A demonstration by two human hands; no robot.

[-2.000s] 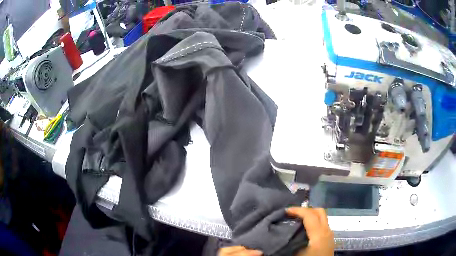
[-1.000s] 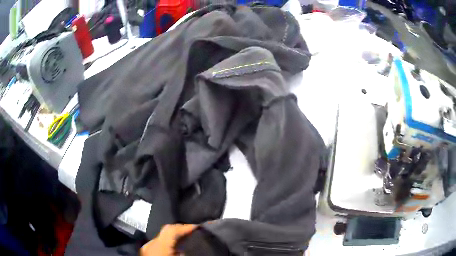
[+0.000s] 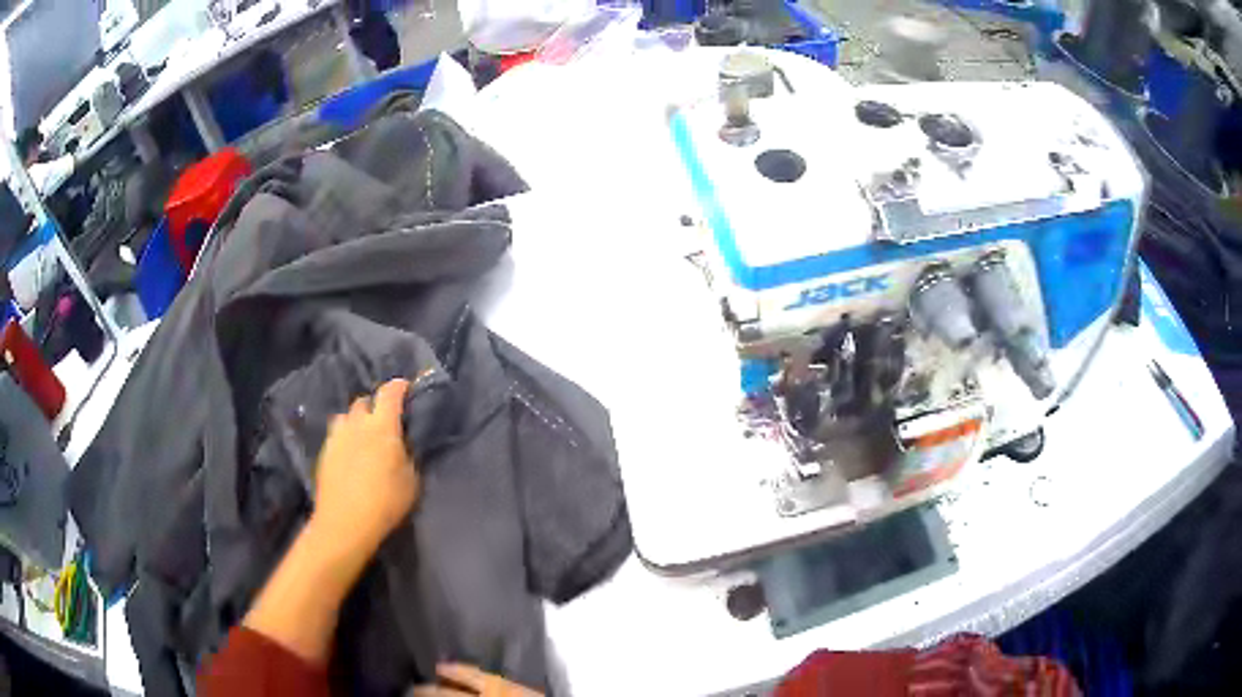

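Note:
The dark grey knit garment (image 3: 368, 272) lies in a soft heap on the white table left of the overlock machine (image 3: 885, 286). Pale stitch lines show on some seams. My left hand (image 3: 368, 456), bare below a dark red sleeve, pinches the garment near a seam at the heap's middle. My right hand (image 3: 477, 681) is cut off by the bottom edge; only some fingers show, against the lower part of the grey cloth, and its grip is hidden. A short grey tube end (image 3: 572, 524) lies right of the left hand, beside the machine.
The recessed tray (image 3: 865, 572) is below the machine front. Slim snips or tweezers (image 3: 1175, 399) lie at the table's right. A red object (image 3: 204, 188) and blue bin edges stand behind the heap. Yellow-green cords (image 3: 75, 599) are at far left. Red striped cloth (image 3: 940, 670) shows at the bottom.
The view has swung right. My left hand has moved up onto the middle of the heap and grips there. The tube end has moved from the front table edge to beside the machine.

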